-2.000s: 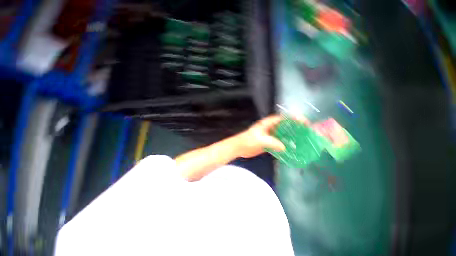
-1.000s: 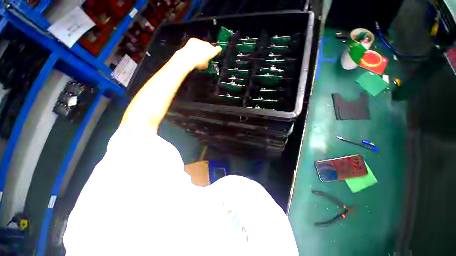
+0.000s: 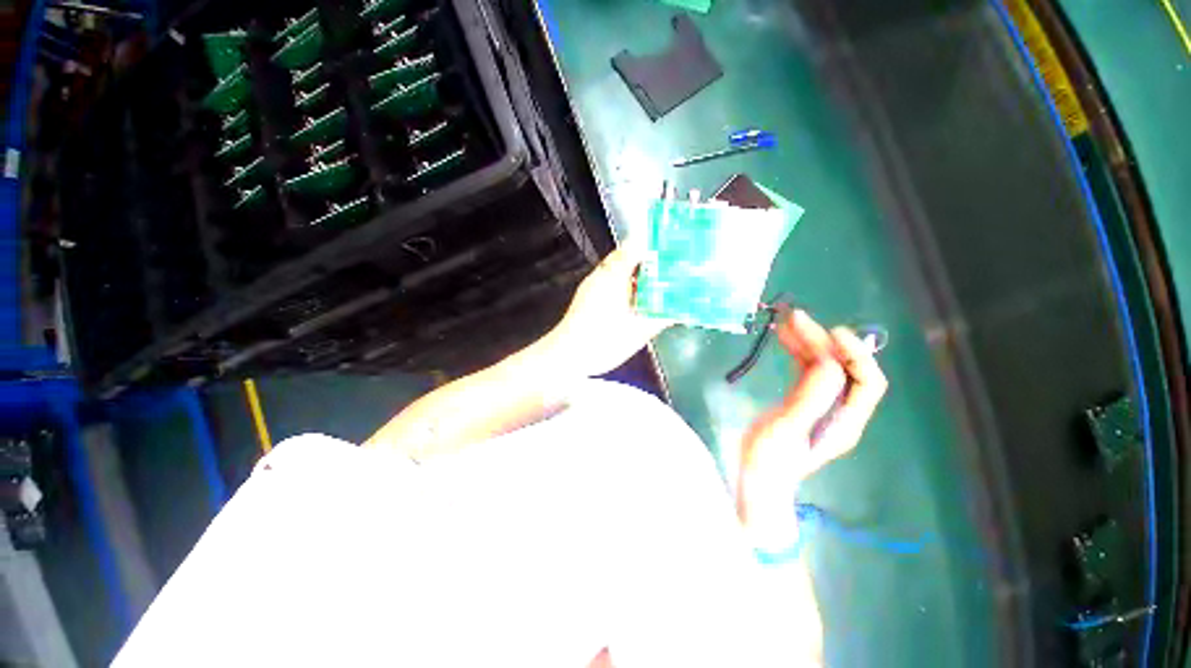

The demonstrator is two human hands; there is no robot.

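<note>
My left hand point(image 3: 607, 313) holds a green circuit board point(image 3: 709, 265) by its left edge above the bench; glare washes out much of its face. My right hand point(image 3: 816, 405) is just below and right of the board, fingers bent, with a blue band at the wrist. A small pale and bluish thing shows at its fingertips, too blurred to name. The side cutters point(image 3: 748, 358) are partly hidden by the board and my right hand. The dark phone point(image 3: 745, 193) and green card point(image 3: 792, 215) show behind the board's upper edge.
A black slotted crate point(image 3: 392, 215) with boards in rows stands left of the bench. A black notched plate point(image 3: 669, 68) and blue-capped pen point(image 3: 725, 149) lie beyond the board. A blue cord point(image 3: 869, 535) lies right of my wrist. The conveyor point(image 3: 1045, 392) carries several boards at right.
My left hand has left the crate and is now over the bench with a board. My right hand has come into view beside it. The view has shifted towards the bench and conveyor.
</note>
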